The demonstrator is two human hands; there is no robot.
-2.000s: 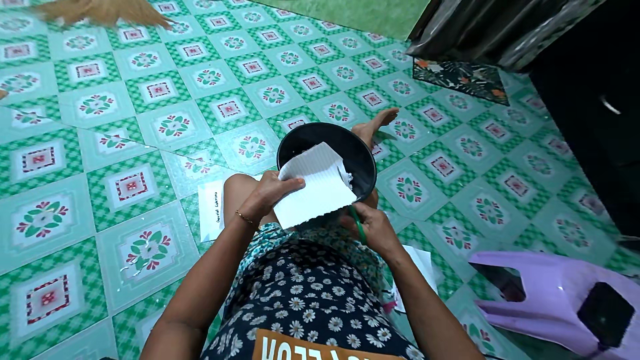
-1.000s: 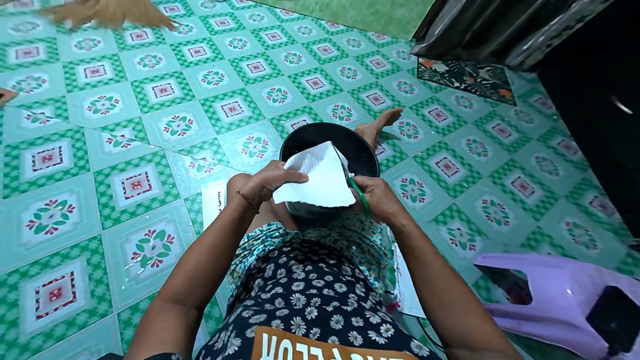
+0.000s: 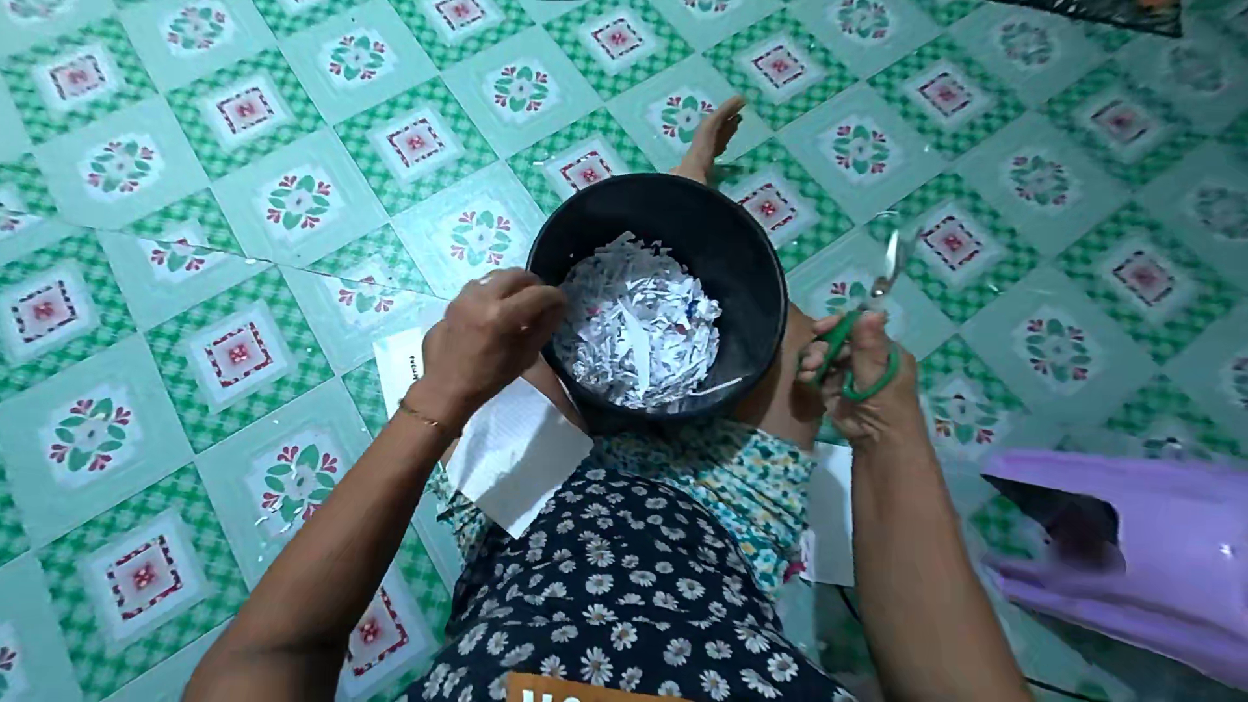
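A black round bucket (image 3: 751, 283) stands between my legs, partly filled with shredded white paper (image 3: 639, 331). At its left rim is my left hand (image 3: 502, 327), fingers pinched together; whether a scrap is between them is hidden. Just below that hand, a white sheet of paper (image 3: 517, 453) lies over my thigh. My right hand (image 3: 863, 375), right of the bucket, has its fingers in the green handles of a pair of scissors (image 3: 882, 283), whose blades point up and away from me.
A purple plastic object (image 3: 1160, 546) with a dark opening lies at the lower right. White papers (image 3: 831, 517) rest beside my right leg, and another paper (image 3: 395, 366) is on the patterned floor at left. My bare foot (image 3: 717, 132) extends beyond the bucket.
The white paper that my left hand held over the bucket now lies on my thigh. My right hand with the scissors has moved right, away from the bucket. The view has shifted closer.
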